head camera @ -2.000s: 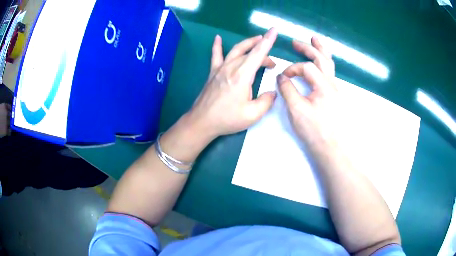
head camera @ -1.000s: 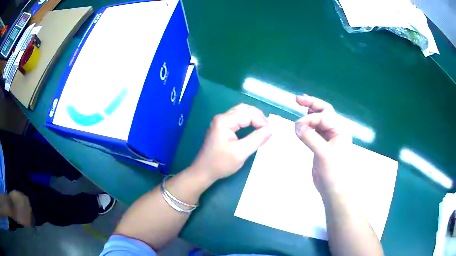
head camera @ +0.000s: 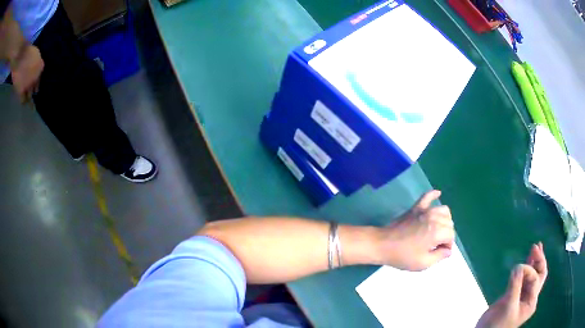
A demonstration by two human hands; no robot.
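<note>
A stack of blue boxes (head camera: 333, 128), the top one with a white top and light-blue arc, stands on the green bench. White labels show on its near side. My left hand (head camera: 423, 237) is below the stack's right end, over the white sheet (head camera: 430, 295), its fingers curled. The gaps between its fingertips are hidden, and I cannot tell if it pinches anything small. My right hand (head camera: 523, 291) is at the sheet's right, cut off by the bottom edge. Its fingers are half bent with the thumb near them. No item shows in it.
A crumpled clear bag with white sheets (head camera: 555, 173) lies at the right, beside long lime-green items (head camera: 537, 102). A red tray (head camera: 471, 14) with dark items is at the top. At the left, a person (head camera: 80, 96) in dark trousers stands beyond the bench edge, near yellow floor tape.
The view has turned left, so the boxes appear nearer the middle and their labelled side shows. My hands and the sheet appear lower right. My left fingers are more curled.
</note>
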